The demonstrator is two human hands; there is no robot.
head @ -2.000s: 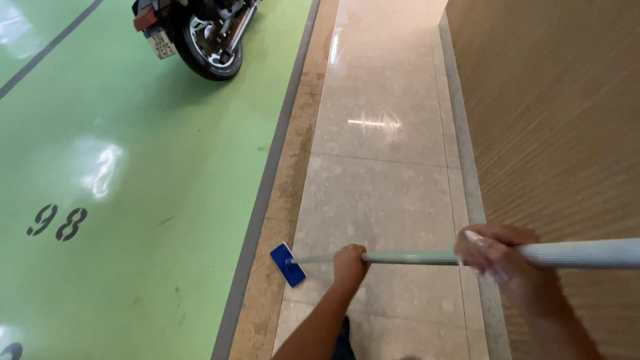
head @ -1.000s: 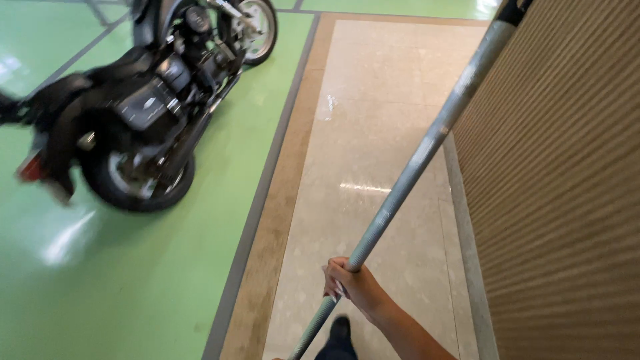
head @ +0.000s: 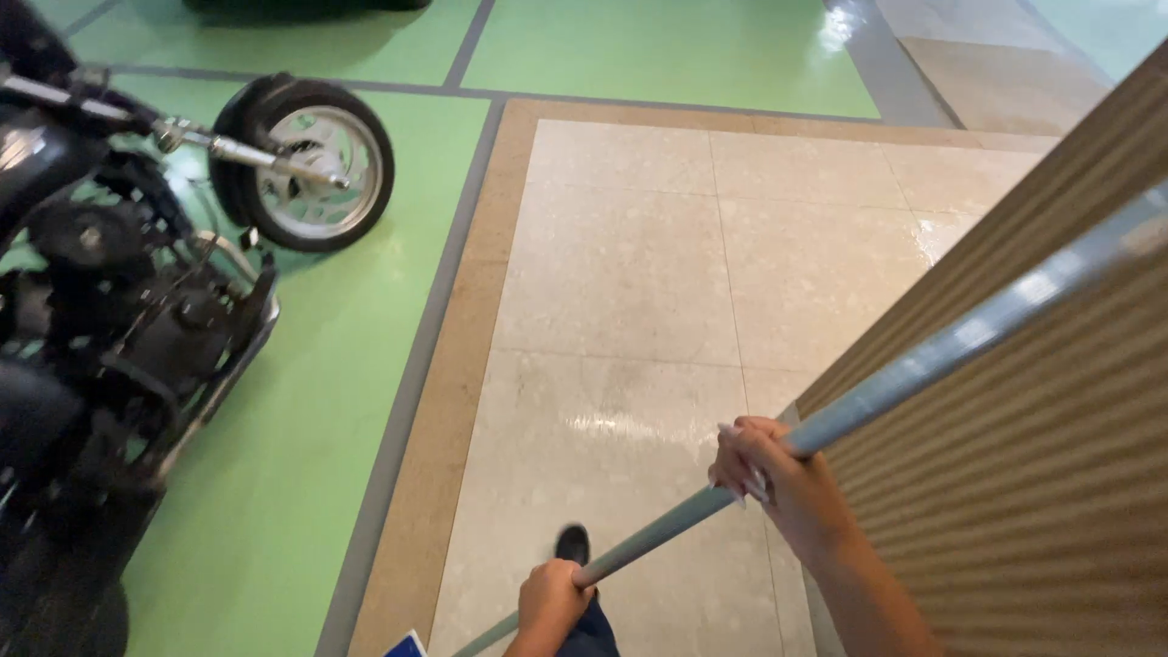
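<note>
A long grey-green pole (head: 662,526) runs slantwise from the bottom left to the upper right edge. My left hand (head: 553,598) is closed around its lower part, near the bottom of the view. Higher up, my right hand (head: 762,461) grips the same pole beside the ribbed wall. Only a corner of the blue flat head with a white edge (head: 407,646) shows at the bottom edge, left of my left hand. The top end of the pole lies out of view.
On the left a black motorcycle (head: 137,338) stands on the green floor (head: 301,392). Pale tiles (head: 620,292) with a brown border (head: 447,365) lie ahead. A ribbed brown wall (head: 1022,474) rises on the right. My black shoe (head: 572,544) is on the tiles.
The view has moved forward along the tiles, past the motorcycle's rear. Two seconds ago the blue head lay on the brown border; now it shows only at the bottom edge. The pole's slant has changed.
</note>
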